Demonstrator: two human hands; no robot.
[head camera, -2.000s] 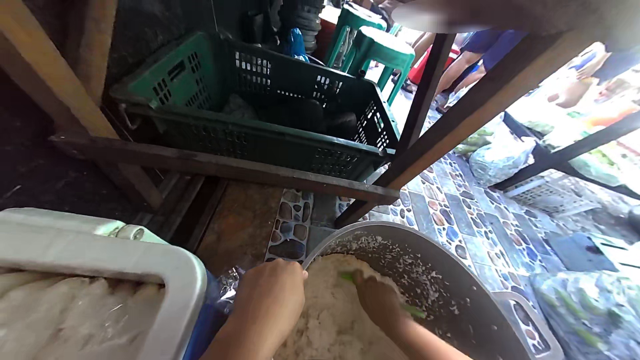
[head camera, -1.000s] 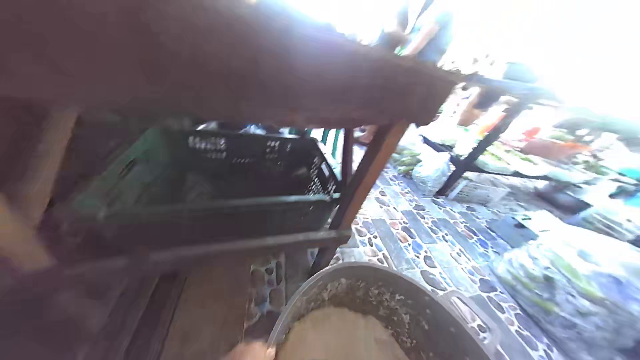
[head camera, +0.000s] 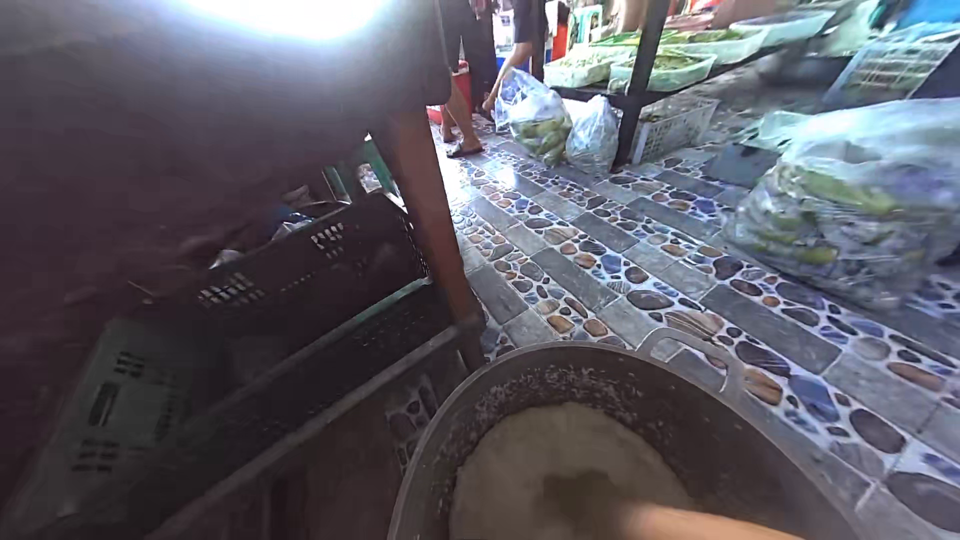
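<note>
A large grey metal pot (head camera: 600, 356) with a loop handle (head camera: 697, 341) stands low in the view. White grains cling to its inner wall, and a pale mass (head camera: 562, 435) fills the bottom. My right hand (head camera: 581, 495), dark and blurred, is over or on this mass, its forearm coming in from the lower right. The blur hides its fingers and anything in them. My left hand is outside the view.
A dark wooden table's leg (head camera: 431, 217) rises just beyond the pot, with a green plastic crate (head camera: 330, 255) beneath the table. Plastic bags of produce (head camera: 832, 217) sit on the patterned floor (head camera: 585, 262). A person's legs (head camera: 461, 112) are farther back.
My left hand, on the pot's rim two seconds ago, is out of view. The green thing by my right hand then cannot be made out now. The view has swung strongly.
</note>
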